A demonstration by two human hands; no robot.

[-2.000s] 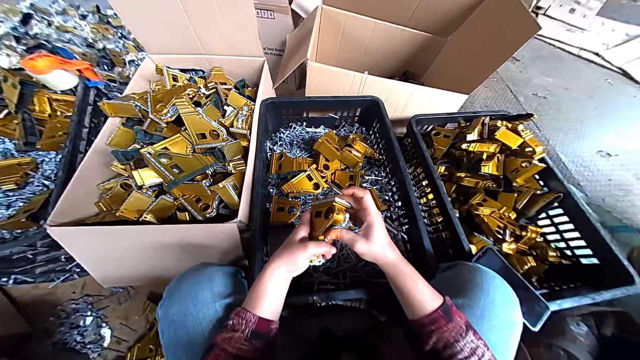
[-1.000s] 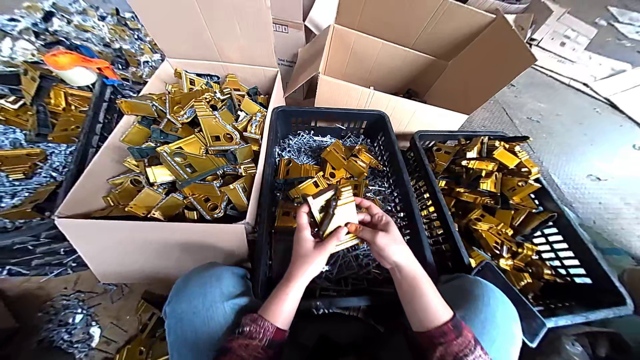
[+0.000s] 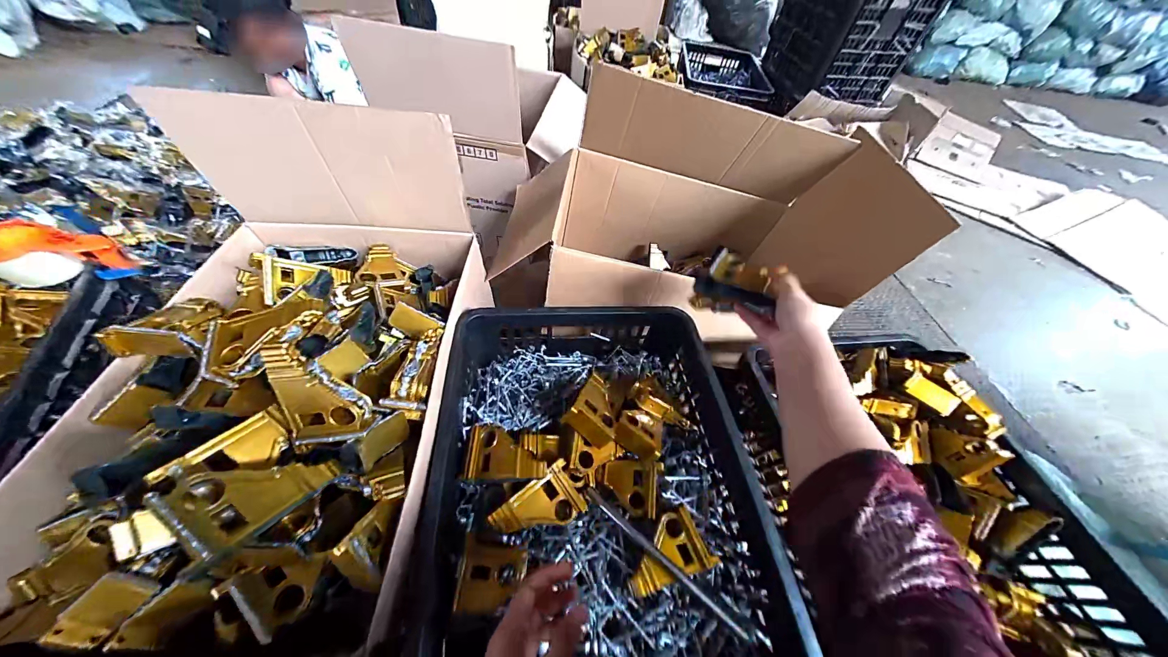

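Observation:
My right hand (image 3: 783,306) is stretched forward over the near edge of an open cardboard box (image 3: 630,274), gripping a gold-coloured metal bracket with a black part (image 3: 737,290). My left hand (image 3: 543,616) hangs low over the near part of a black plastic crate (image 3: 570,315), fingers apart, partly cut off by the frame's bottom edge. Inside that crate lie several gold brackets (image 3: 538,497) on a bed of silvery screws or pins (image 3: 525,383). A thin metal rod or tool (image 3: 671,566) rests slantwise on them, to the right of my left hand.
A cardboard box (image 3: 420,456) full of gold brackets stands at left. Another black crate (image 3: 1095,557) with gold pieces is at right. A co-worker (image 3: 292,55) is at the back left. Flattened cardboard (image 3: 1013,201) and stacked black crates (image 3: 835,46) are farther back.
My hands were together on a gold piece above the middle crate; now they are apart. The right hand has moved forward with a bracket, and the left has let go. The view has tilted up.

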